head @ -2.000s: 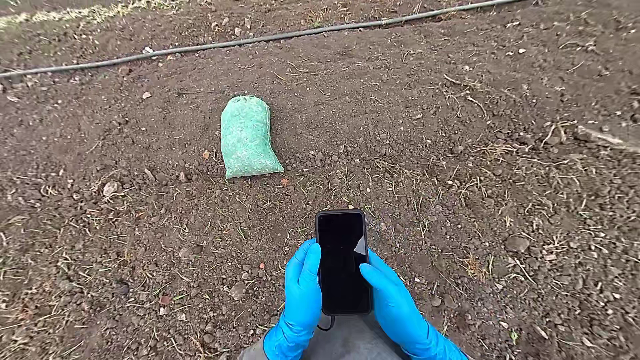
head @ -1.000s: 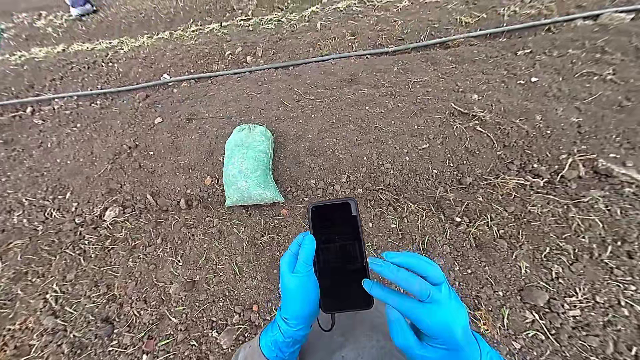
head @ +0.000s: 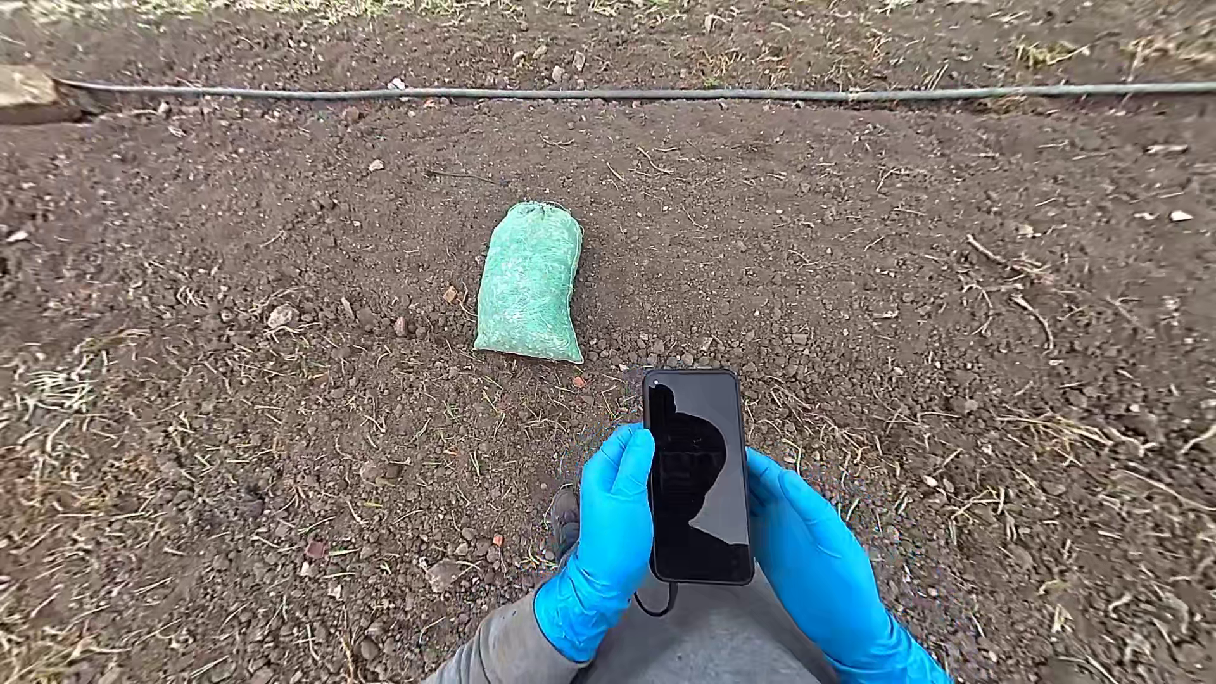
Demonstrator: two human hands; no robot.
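A black smartphone (head: 698, 475) with a dark, reflecting screen stands upright in view at the lower middle. My left hand (head: 608, 532), in a blue disposable glove, grips its left edge, thumb along the side. On the phone's other side my right hand (head: 822, 560), gloved alike, rests against the right edge; its fingers are partly hidden behind the phone, so its hold is unclear. A thin black cable (head: 657, 608) hangs from the phone's lower end. Beyond the phone, up and to the left, a filled green mesh bag (head: 530, 283) lies on the soil, touched by neither hand.
A thin hose (head: 608, 94) runs across the soil near the top. At the upper left lies a stone or block (head: 33, 93). Dry roots (head: 1016, 261), straw and small stones are scattered about. A shoe (head: 564, 518) shows beside my left hand.
My right hand, with fingers spread at the phone's lower right a second ago, is now alongside its right edge. My left hand keeps its hold. The view has turned somewhat.
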